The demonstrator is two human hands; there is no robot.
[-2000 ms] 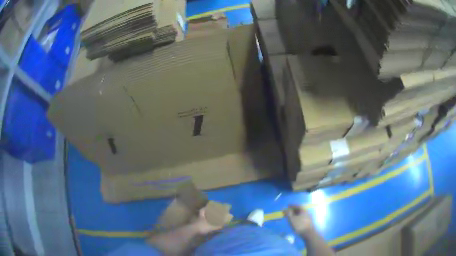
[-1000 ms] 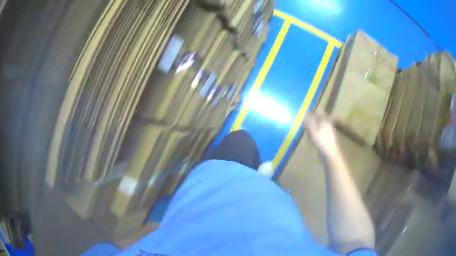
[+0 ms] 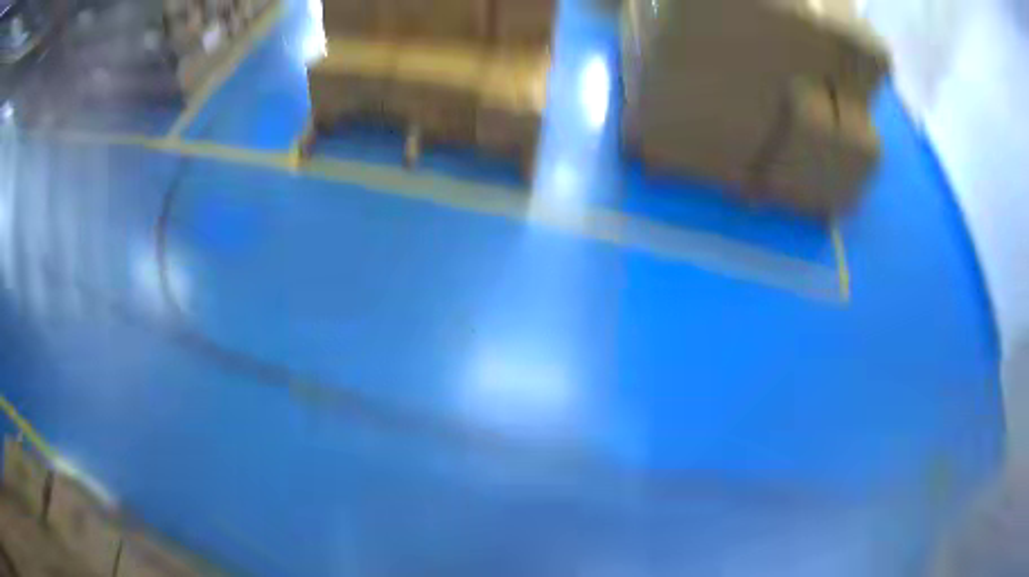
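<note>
Neither of my hands is in the picture. The frame is blurred. A brown carton stack point(image 3: 434, 85) stands at the top, left of centre, cut off by the upper edge. A second brown carton stack point(image 3: 733, 107) stands to its right, with a strip of shiny floor between them. Both stand behind a yellow floor line point(image 3: 451, 194).
Glossy blue floor point(image 3: 722, 361) spans the middle, with a dark curved line across it. Brown cartons point(image 3: 68, 518) show at the lower left corner beside another yellow line. Blurred items stand at the upper left. A pale surface point(image 3: 970, 135) is at the right edge.
The view has swung away from the close flattened carton stacks to blue floor with carton stacks farther off. My body and the hands visible before have left the picture.
</note>
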